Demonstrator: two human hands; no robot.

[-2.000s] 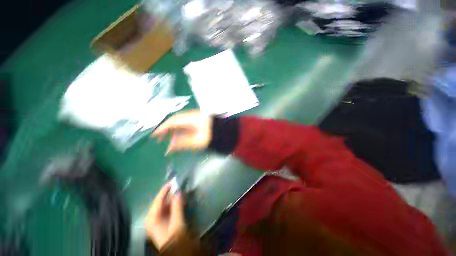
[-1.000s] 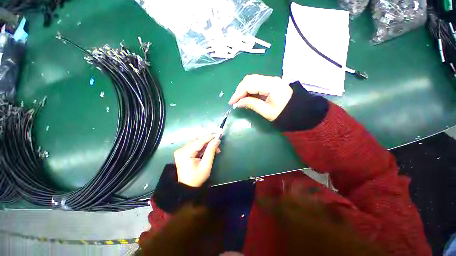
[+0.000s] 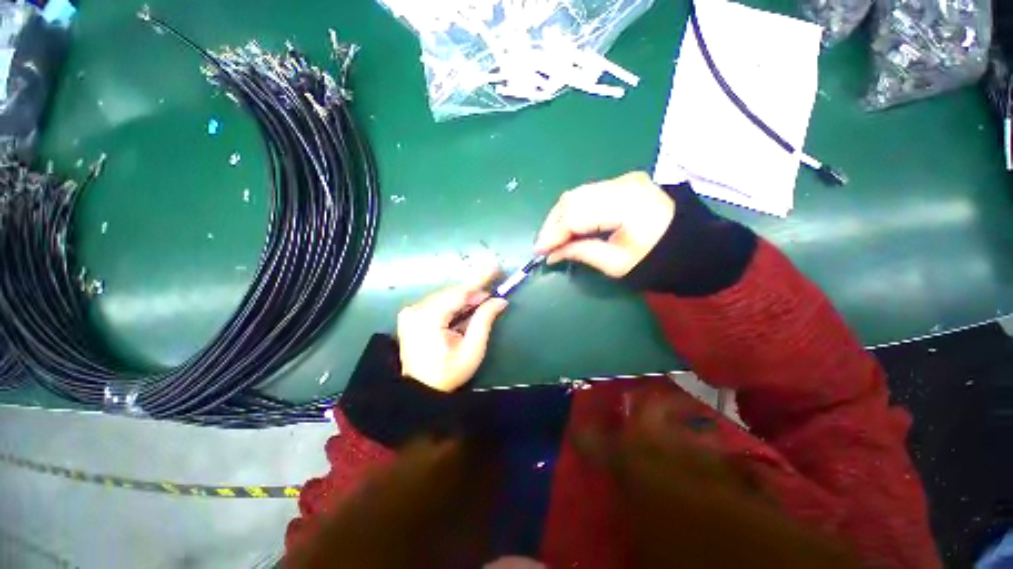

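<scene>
A black cable end is held between my two hands in front of me. A short white sleeve sits around it, between the fingertips. My left hand grips the cable from the lower left. My right hand pinches the cable's tip at the upper right. The fingers hide part of the cable and the tip.
A large coil of black cables lies at the left. A bag of white sleeves is at top centre. A single cable lies across white paper. Bags of metal parts are at top right. The table's front edge curves below my hands.
Since one second ago, my right hand has come closer to my left hand and holds the cable's tip. The white sleeve shows more clearly between them. The view has shifted slightly.
</scene>
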